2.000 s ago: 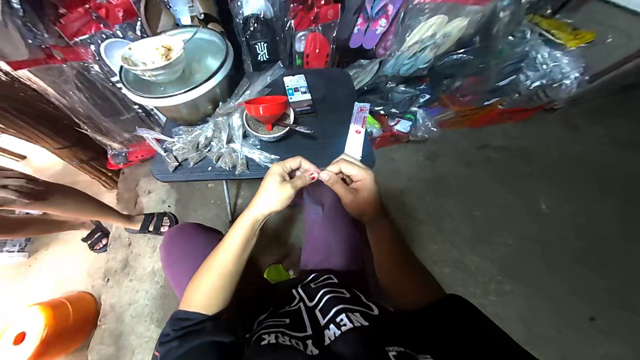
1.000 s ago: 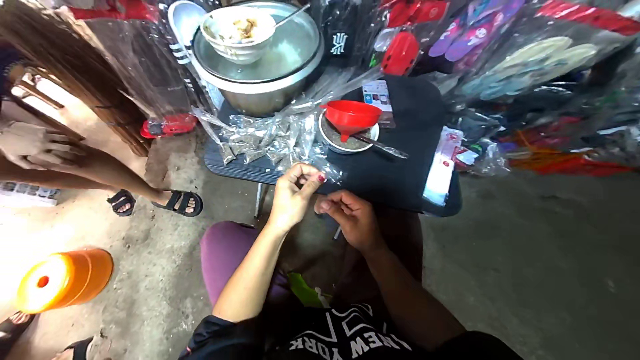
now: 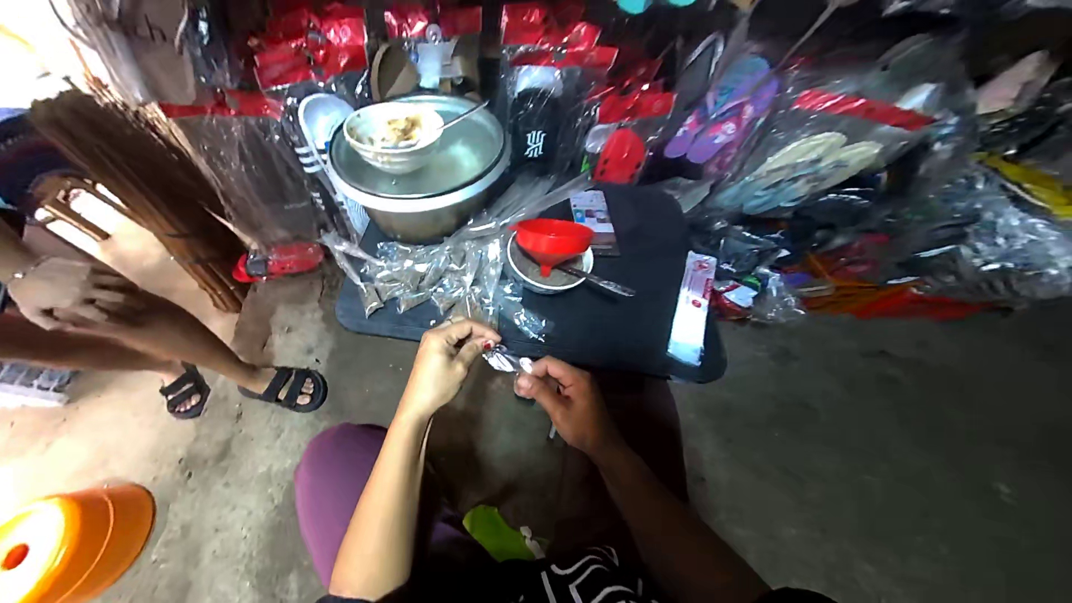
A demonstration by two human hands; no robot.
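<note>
Between my hands, just off the near edge of a small black table, a small clear plastic bag is stretched. My left hand pinches its left end, and my right hand pinches the right end. A red plastic funnel rests in a white bowl of dark granular material, with a metal spoon across the bowl's rim. Left of the bowl lie several small filled plastic bags. A packet of clear plastic bags lies at the table's right.
A large metal pot with a lid carries a food bowl. Bagged sandals and slippers hang behind the table. Another person's hand and sandalled feet are at left, near an orange plastic stool.
My hands were close together two seconds ago; now they are a little apart, with the small plastic bag plainly visible between them. The view has shifted.
</note>
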